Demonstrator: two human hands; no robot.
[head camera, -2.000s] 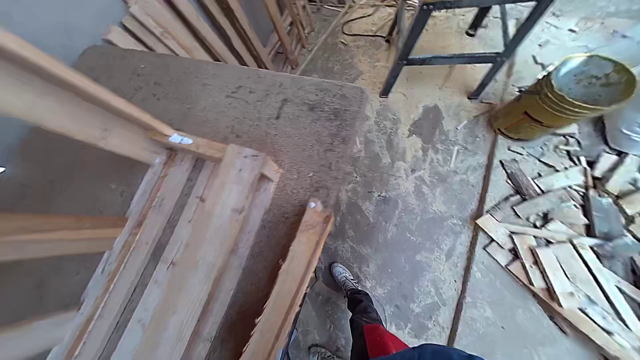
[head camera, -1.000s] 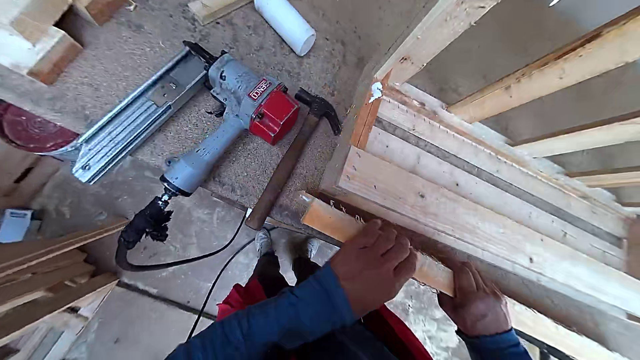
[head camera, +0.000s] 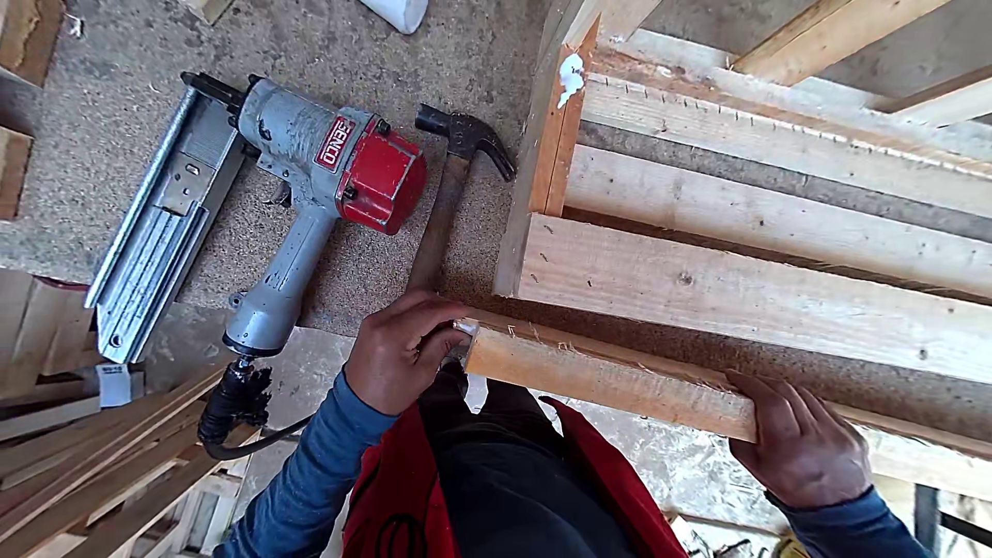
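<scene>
My left hand (head camera: 407, 349) pinches the near end of a long wooden board (head camera: 604, 380), with a bit of white material at that end. Farther along, my right hand (head camera: 806, 438) grips the same board, fingers over its top edge. The board lies along the table's front edge, beside a slatted wooden frame (head camera: 721, 287) with a white blob (head camera: 571, 79) on its corner post. Left of the frame, a claw hammer (head camera: 449, 186) rests on the table, its handle end hidden by my left hand. Beside the hammer lies a Senco pneumatic nailer (head camera: 302, 178) with its hose attached.
The worktable (head camera: 372, 62) has a rough, speckled top. A white cylinder (head camera: 399, 12) and wood blocks (head camera: 23, 39) sit on it. Stacked lumber (head camera: 101, 457) stands at lower left. The black air hose (head camera: 260, 448) runs toward my left sleeve.
The view has swung from the frame and floor to the tools. Since one second ago, my left hand has moved from on top of the board to its end; my right hand stays on the board.
</scene>
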